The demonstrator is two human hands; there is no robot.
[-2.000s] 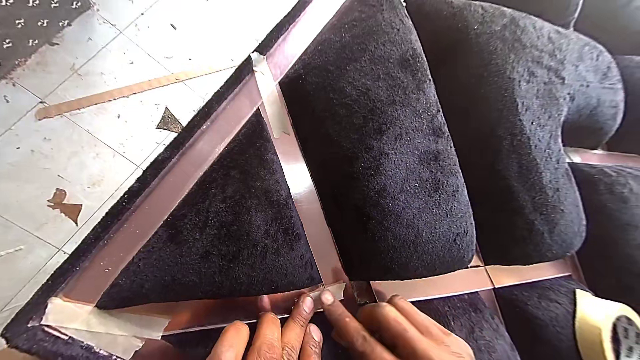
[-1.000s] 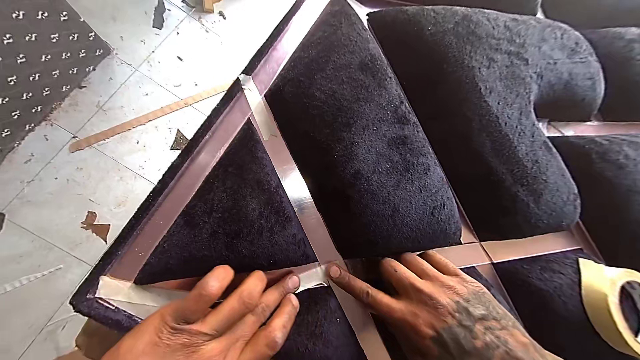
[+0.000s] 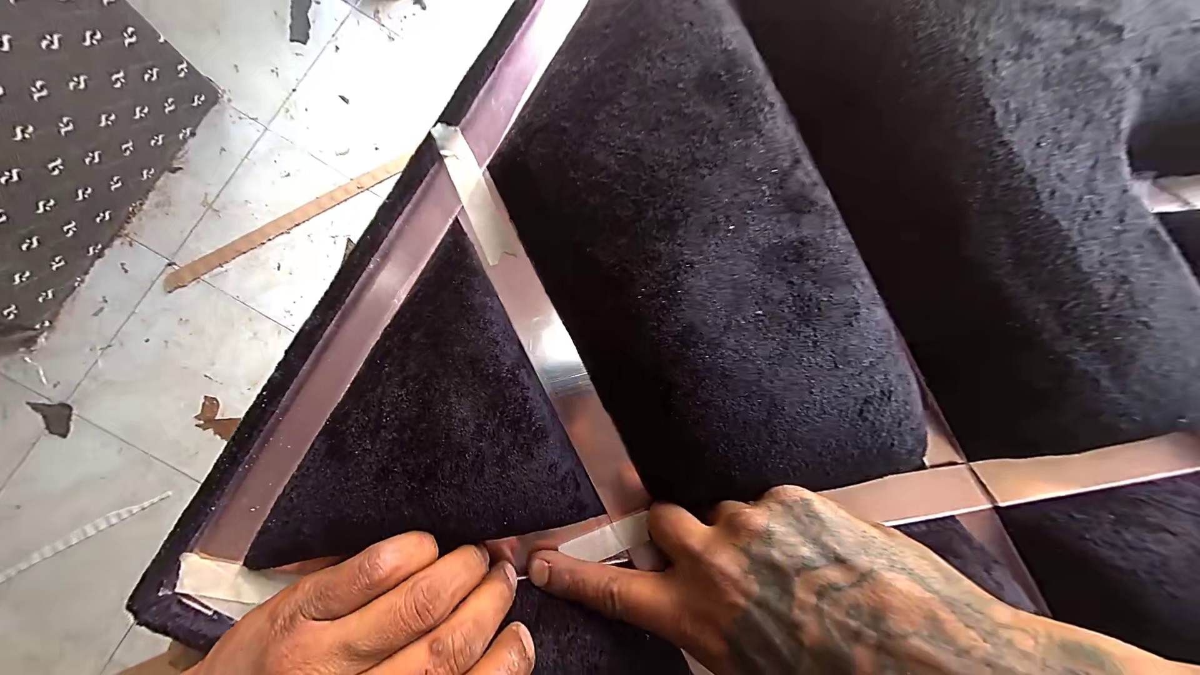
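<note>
A panel of padded dark velvet sections [image 3: 731, 281] is crossed by shiny pinkish metallic strips [image 3: 600, 431]. My left hand [image 3: 394, 609] rests at the lower strip, its fingertips pressed on the strip and the velvet edge. Close to its right, my right hand [image 3: 750, 581] has its index finger and thumb on a piece of masking tape [image 3: 600, 539] where strips meet. More masking tape lies at the lower left corner [image 3: 225, 583] and across the upper joint [image 3: 473, 192]. Whether either hand grips the strip is hidden.
Beyond the panel's left edge is a tiled floor [image 3: 122, 422] with a long tan strip [image 3: 291, 220], fabric scraps [image 3: 54, 417] and a pale narrow strip [image 3: 84, 539]. A dark patterned fabric piece [image 3: 84, 141] lies at upper left.
The tape roll at lower right in both earlier frames is out of view. My hands remain at the lower strip joint; my left fingers have gone from spread to closer together. The view is nearer.
</note>
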